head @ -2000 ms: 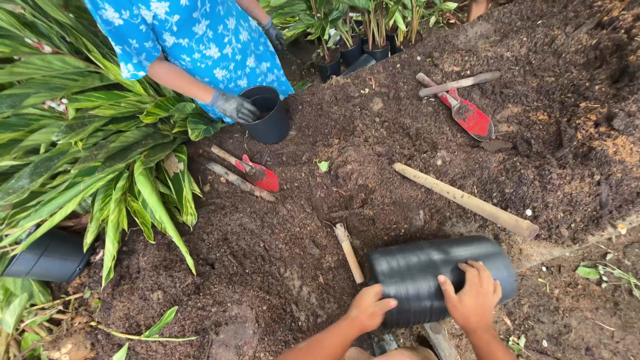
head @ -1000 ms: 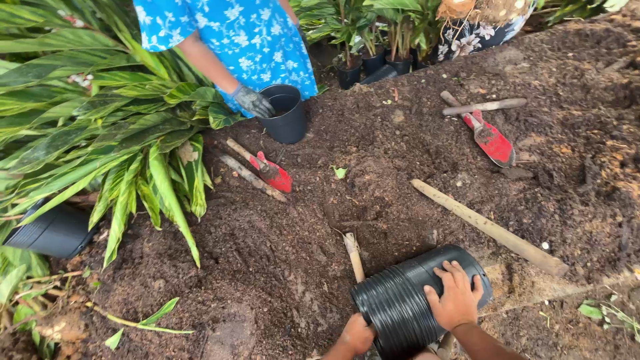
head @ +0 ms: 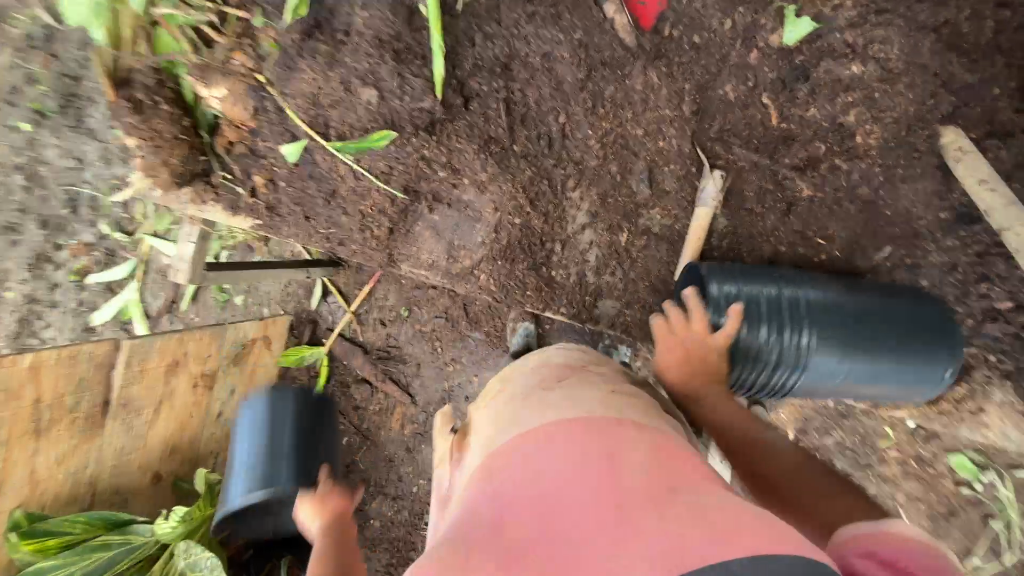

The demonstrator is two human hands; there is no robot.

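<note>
At the lower left, my left hand [head: 328, 508] is at the near side of a single black plastic nursery pot [head: 272, 448]; the hand is blurred, and whether it grips the pot cannot be told. My right hand [head: 696, 344] rests with fingers spread on the left end of a stack of nested black plastic pots [head: 864, 336], which lies on its side on the soil. Just above that end lies a wooden stick [head: 700, 216] with a frayed tip.
Dark soil [head: 560, 160] spans the middle. A plywood board [head: 144, 400] and variegated leaves [head: 96, 544] are at the lower left, a wooden post [head: 190, 252] above. Part of a red trowel [head: 644, 12] shows at the top, a wooden pole [head: 984, 188] at the right.
The view has swung down and left. My left hand has left the pot stack and is now beside a single pot at the left. My right hand stays on the stack.
</note>
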